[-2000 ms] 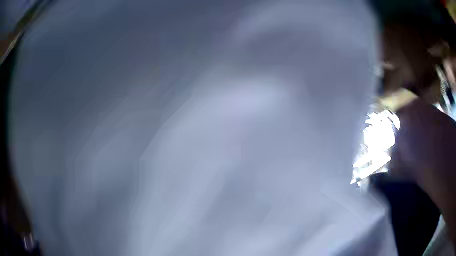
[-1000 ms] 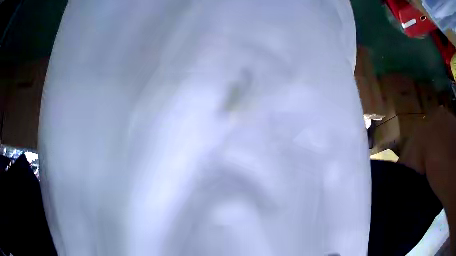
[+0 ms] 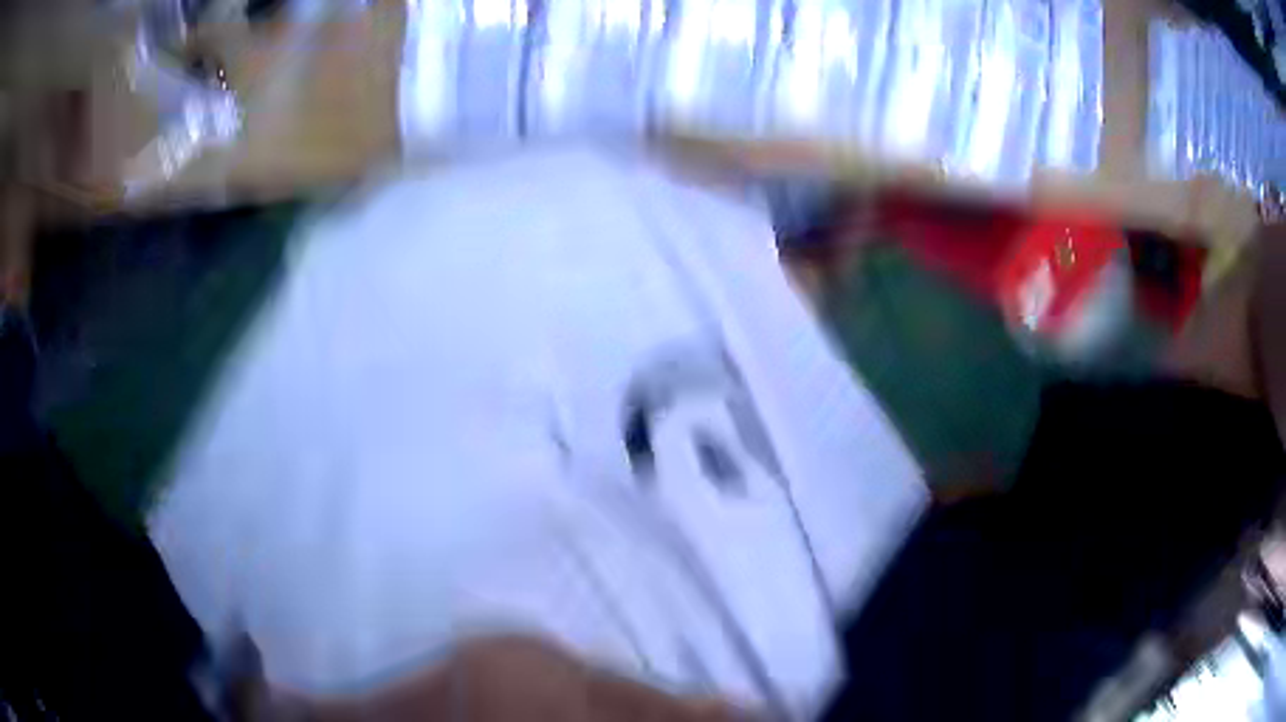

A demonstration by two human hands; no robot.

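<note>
A large white soft bag or sheet [image 3: 409, 367] fills the middle of the head view, blurred. It has creases and a few dark marks right of its centre. A blurred skin-toned shape lies along its lower edge at the bottom of the picture; I cannot tell what part of a body it is. I can make out neither my left hand nor my right hand. Blur and the white sheet hide much of the scene.
A row of upright pale, shiny trays [image 3: 874, 85] stands along the top, with brown cardboard at its edges. A bright red bin or box [image 3: 1065, 268] is at the right. Green surface [image 3: 938, 367] shows either side of the sheet. Dark shapes, possibly clothing, fill both lower sides.
The white sheet filled nearly the whole picture before; it now covers less and sits lower. The tray row has come into view at the top, and the red object now shows lower.
</note>
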